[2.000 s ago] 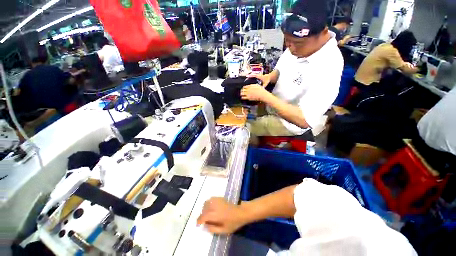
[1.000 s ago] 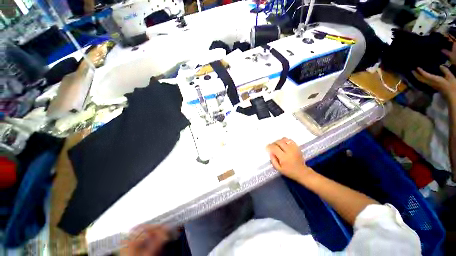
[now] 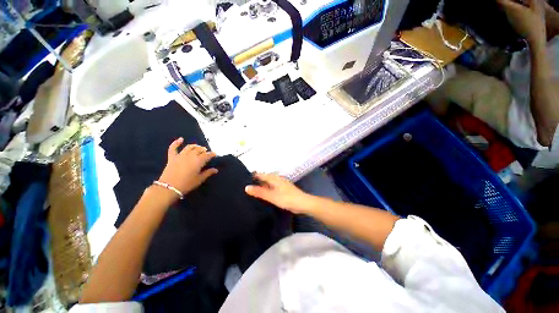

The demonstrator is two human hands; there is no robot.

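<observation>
Black garment panels lie on the white table left of and in front of the needle area, and hang over the table's front edge towards my lap. My left hand rests on the black cloth with its fingers spread. My right hand is at the cloth's right edge, thumb and fingers closed on it near the table's front edge. The white sewing machine stands behind, with a black strip draped over its head. Small black labels lie on the bed.
A blue crate with dark contents is below the table at the right. A clear pouch lies right of the machine. Taped cardboard lines the left table edge. Another person's arm is at the upper right.
Both hands have moved onto black cloth in front of the needle area; the right left the table edge. More black cloth now covers the table front. The view has shifted down and closer.
</observation>
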